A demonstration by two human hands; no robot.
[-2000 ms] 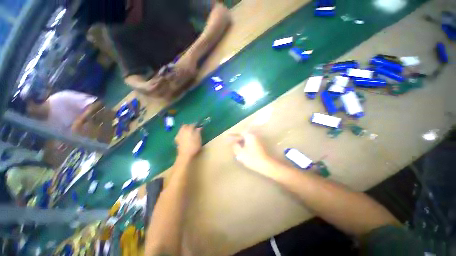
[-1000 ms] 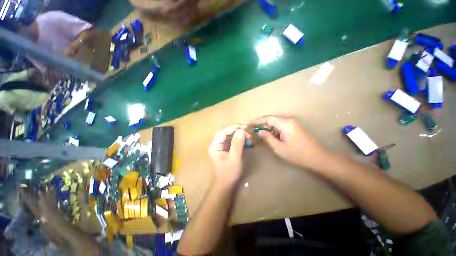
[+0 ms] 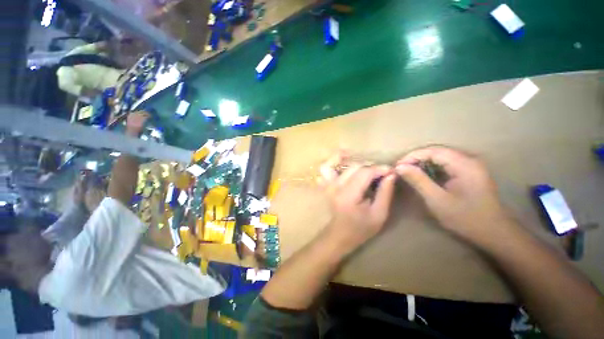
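Observation:
My left hand (image 3: 364, 198) and my right hand (image 3: 453, 189) meet fingertip to fingertip over the tan bench. My right hand pinches a small dark green circuit board (image 3: 434, 171). My left hand holds a small dark piece, mostly hidden by the fingers; it may be a battery. Whether wires join the two pieces is too blurred to tell. A blue battery with a white face (image 3: 556, 210) lies on the bench to the right, with a green board (image 3: 576, 243) beside it. A white pad (image 3: 520, 94) lies near the belt edge.
A dark bar (image 3: 260, 165) stands left of my hands, beside a heap of amber pieces (image 3: 218, 222) and green boards. The green belt (image 3: 371, 79) carries scattered blue batteries. A person in a light shirt (image 3: 119, 258) sits at left, an arm reaching toward the belt.
My view has turned left, so the bench shifts right in the picture. My hands remain together, fingertips closer. The neighbour's arm and light sleeve now show prominently at left.

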